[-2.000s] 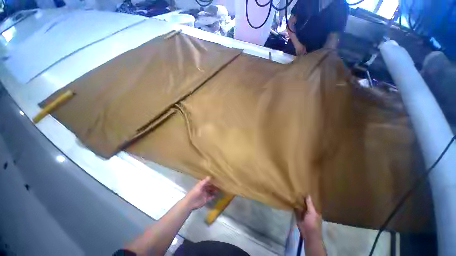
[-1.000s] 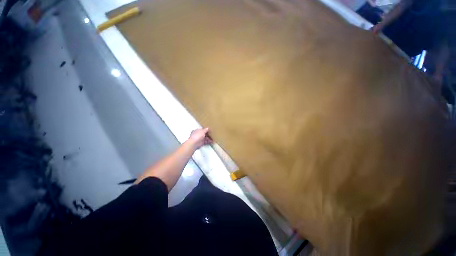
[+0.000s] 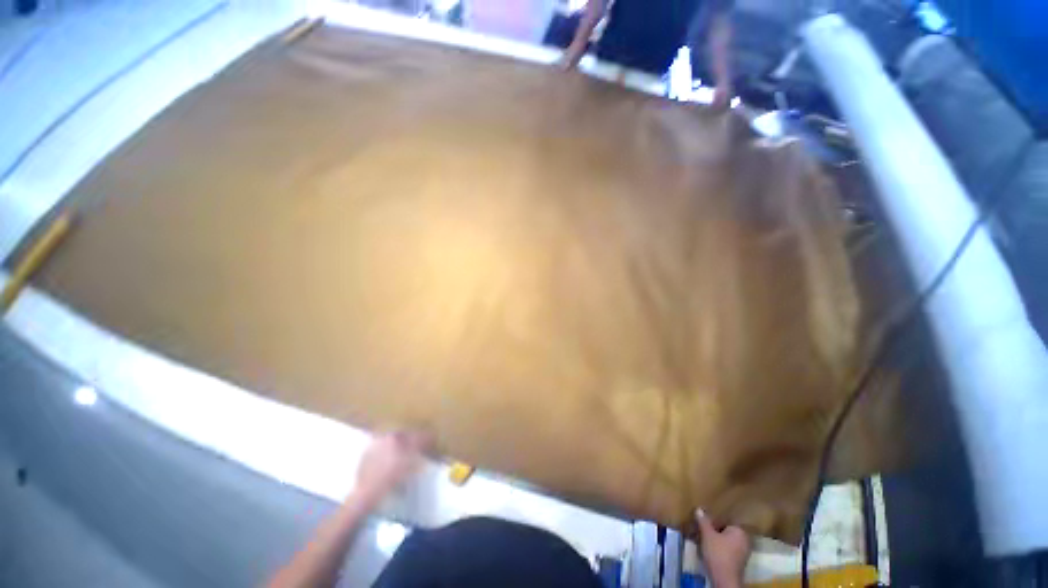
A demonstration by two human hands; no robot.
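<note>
Golden-brown fabric point(image 3: 460, 253) lies spread over the white-topped table point(image 3: 207, 396), smooth at the left and wrinkled at the right. My left hand point(image 3: 393, 456) is at the fabric's near edge; it is blurred, so its grip cannot be told. My right hand point(image 3: 722, 542) pinches the near edge further right, by a rumpled corner. A yellow bar point(image 3: 40, 258) lies on the left near corner. Another yellow bar point(image 3: 461, 472) shows its end from under the near edge, beside my left hand. A third bar point(image 3: 305, 30) lies at the far left corner.
A person point(image 3: 649, 40) stands at the far side with hands at the fabric's far edge. A large white roll point(image 3: 937, 253) crosses the right end. A black cord point(image 3: 862, 385) hangs in front of the fabric. A yellow strip point(image 3: 822, 578) is at the bottom right.
The view has swung back to the right. The folds and cross edge seen earlier on the fabric are gone; it lies flatter. My right hand, out of view a second ago, shows again at the near edge.
</note>
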